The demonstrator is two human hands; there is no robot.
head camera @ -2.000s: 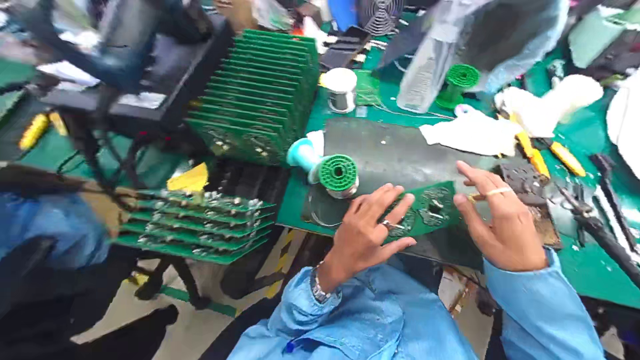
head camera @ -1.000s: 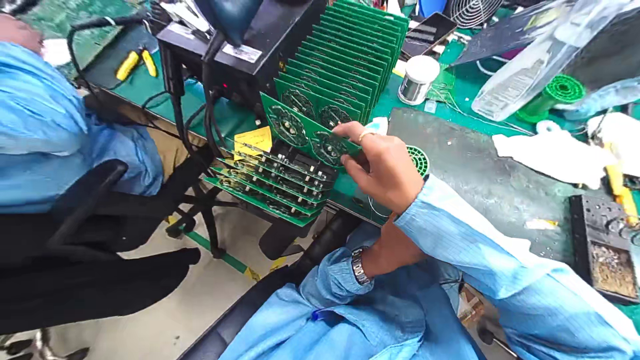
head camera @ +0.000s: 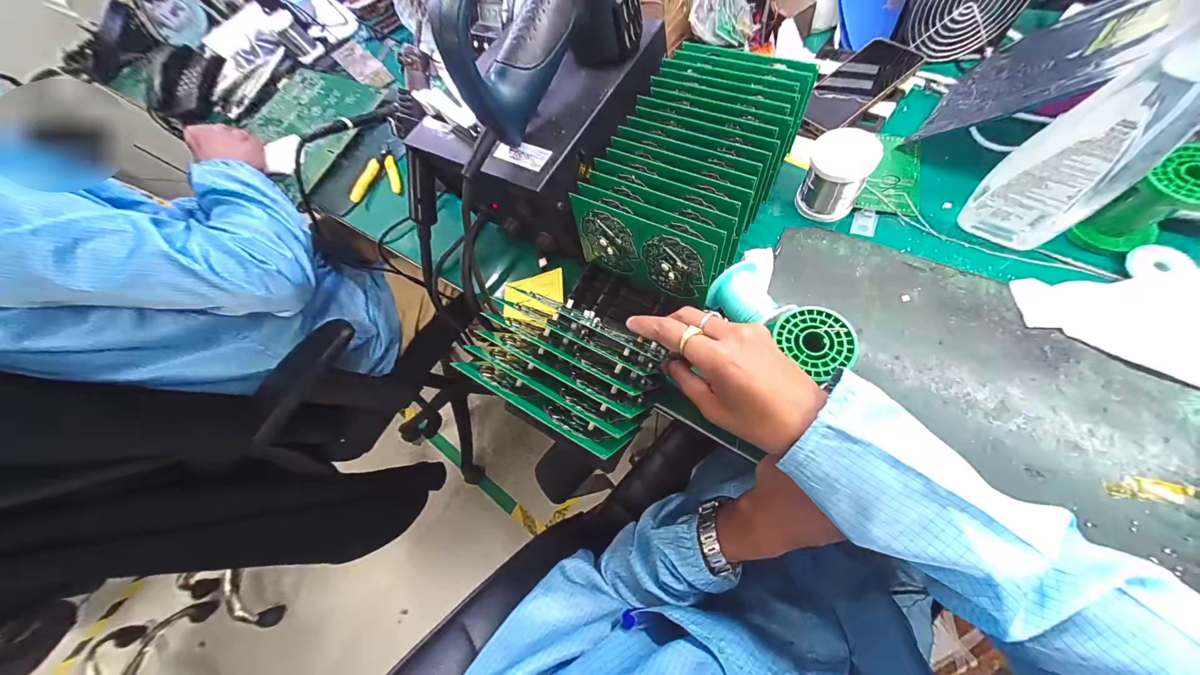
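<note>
My right hand [head camera: 731,370] reaches across to the near rack and pinches the right end of a green circuit board [head camera: 586,328], the topmost of several tilted boards there. Beneath my right sleeve, my left hand [head camera: 783,506] is mostly hidden; its wrist wears a metal watch [head camera: 714,537], and its fingers cannot be seen. Behind the near boards stands a long row of upright green circuit boards [head camera: 647,253] in a black rack. A green spool [head camera: 814,343] and a pale teal spool [head camera: 742,291] are just beyond my right hand.
A co-worker's sleeve [head camera: 150,272] and hand [head camera: 225,145] are at the left, near a black chair [head camera: 234,441]. A black soldering station [head camera: 534,169] with cables stands left of the upright boards. A solder wire spool [head camera: 837,173] and a grey mat [head camera: 937,375] lie on the right.
Two seconds ago both hands were at a board on the mat. One second ago my right hand held a board before the upright row; it has since come down to the near stack.
</note>
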